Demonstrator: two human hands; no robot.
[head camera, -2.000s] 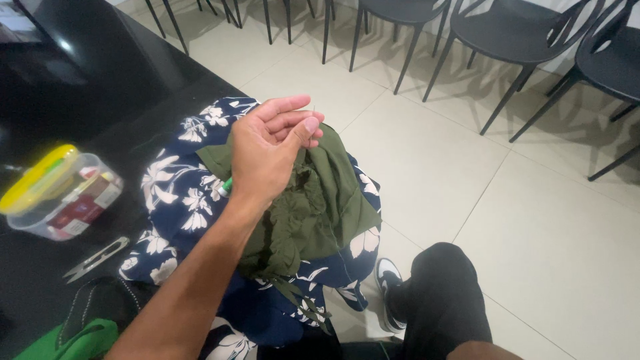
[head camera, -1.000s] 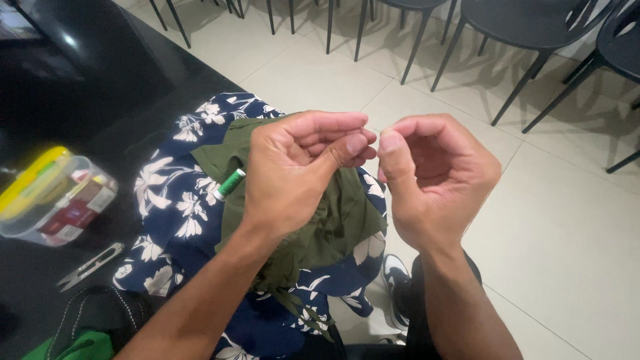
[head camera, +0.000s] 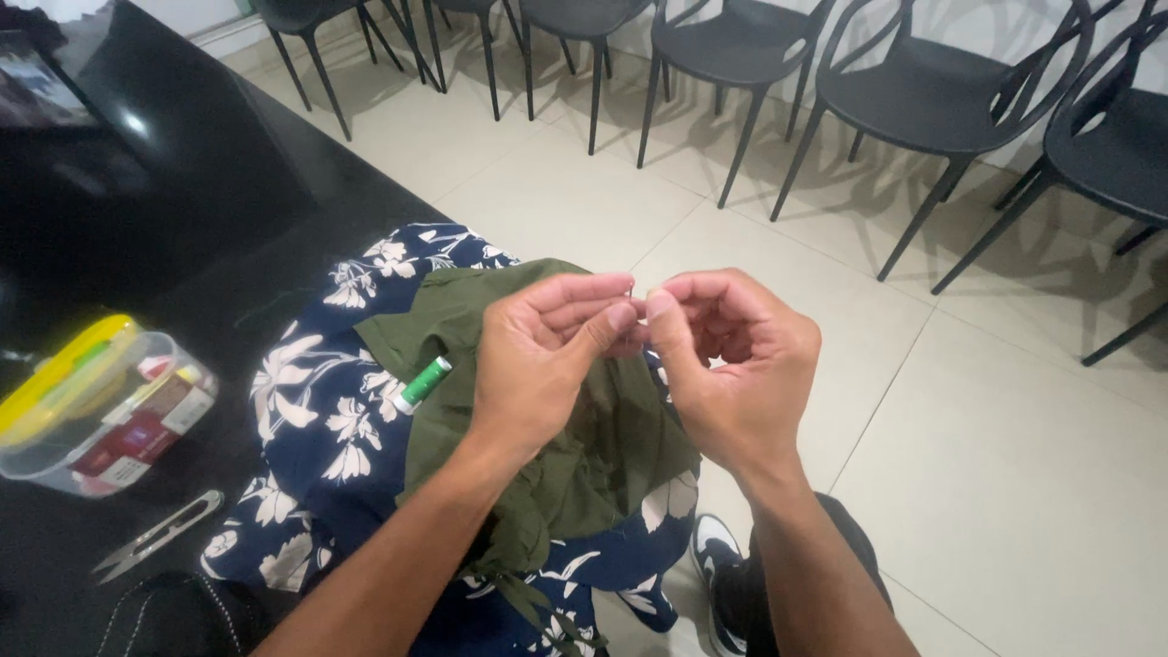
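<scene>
My left hand (head camera: 547, 351) pinches a thin needle (head camera: 630, 292) upright between thumb and fingers. Close against it, my right hand (head camera: 730, 356) has its thumb and index fingertip together by the needle; whether a thread lies between them is too fine to tell. Beneath both hands an olive green cloth garment (head camera: 602, 447) is spread over a navy fabric with pale flowers (head camera: 319, 447). A spool of green thread (head camera: 423, 385) rests on the cloths, left of my left hand.
At left on the black table (head camera: 274, 219) stand a clear plastic box with a yellow lid (head camera: 137, 429) and metal thread snips (head camera: 157, 537). Black chairs (head camera: 730, 46) line the far side of the tiled floor. A sneaker (head camera: 716, 547) shows below.
My right hand has come up beside my left hand since the oldest frame. Between the last two frames the fingertips of both hands have stayed close together.
</scene>
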